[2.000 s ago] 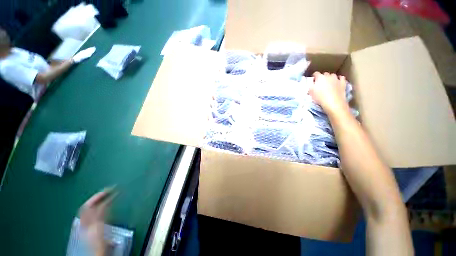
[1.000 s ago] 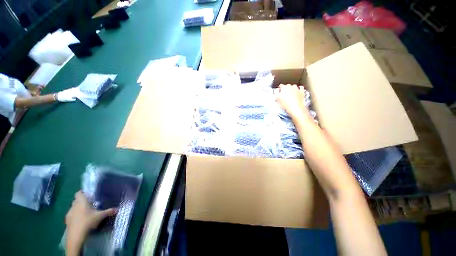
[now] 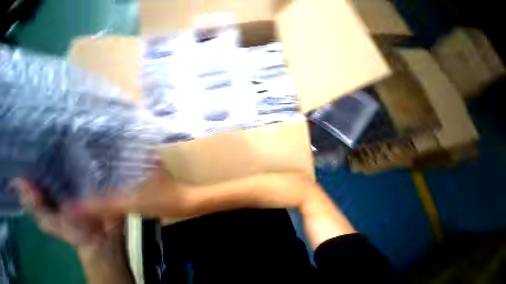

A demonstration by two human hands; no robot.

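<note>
A large bubble-wrapped bundle (image 3: 72, 122), silvery and blurred, fills the left side close to the camera. My left hand (image 3: 69, 219) holds it from below at its lower edge. My right hand (image 3: 130, 194) reaches across in front of the carton to the bundle's lower right side; its fingers are blurred and partly hidden. The open shipping carton (image 3: 238, 158) stands in the middle with its flaps spread. Rows of bubble-wrapped packets (image 3: 216, 83) lie inside it, overexposed in the middle.
The green conveyor (image 3: 50, 255) shows at the left. A shiny flat bubble bag (image 3: 349, 116) lies right of the carton. Flattened cartons (image 3: 444, 150) are stacked farther right, above a blue floor (image 3: 372, 199) with a yellow line.
My right arm has left the carton and swung left to the bundle. My left hand has raised bubble-wrapped goods off the conveyor. The view has turned right, so the carton appears farther left.
</note>
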